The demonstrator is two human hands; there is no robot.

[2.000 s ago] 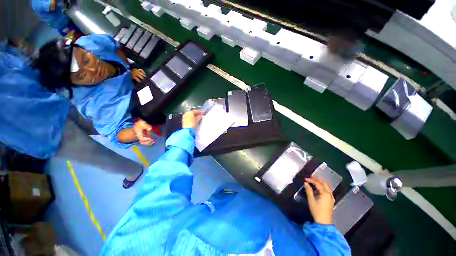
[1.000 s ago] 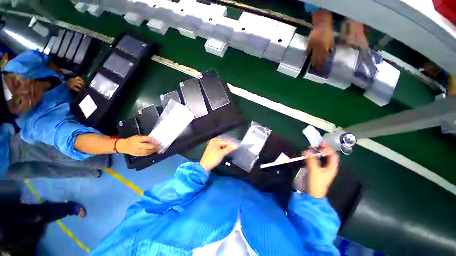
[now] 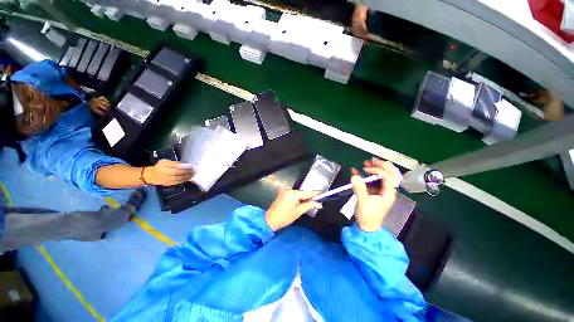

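My left hand [image 3: 287, 208] and my right hand [image 3: 375, 198] hold a thin smartphone [image 3: 346, 187] between them, seen nearly edge-on, low over the near tray. My left fingers are at its left end, my right fingers at its right end. The near black tray [image 3: 428, 239] lies in front of me, partly hidden by my right hand. In it a phone under shiny clear film [image 3: 322, 173] shows left of my right hand, and another phone [image 3: 399, 215] shows right of it. A small white piece [image 3: 349, 206] lies below the held phone.
At left, another worker's hand [image 3: 167, 173] holds white sheets [image 3: 217, 157] over a second black tray [image 3: 277, 154] with phones. A third tray [image 3: 182, 69] stands behind. White boxes [image 3: 283, 41] line the green belt [image 3: 352, 113]. A slanted metal post [image 3: 503, 154] rises at right, a bottle [image 3: 423, 180] beside it.
Compared with one second ago, my left hand has moved right and taken the left end of the phone my right hand held. Boxes on the belt have shifted, and the hands above them have drawn back.
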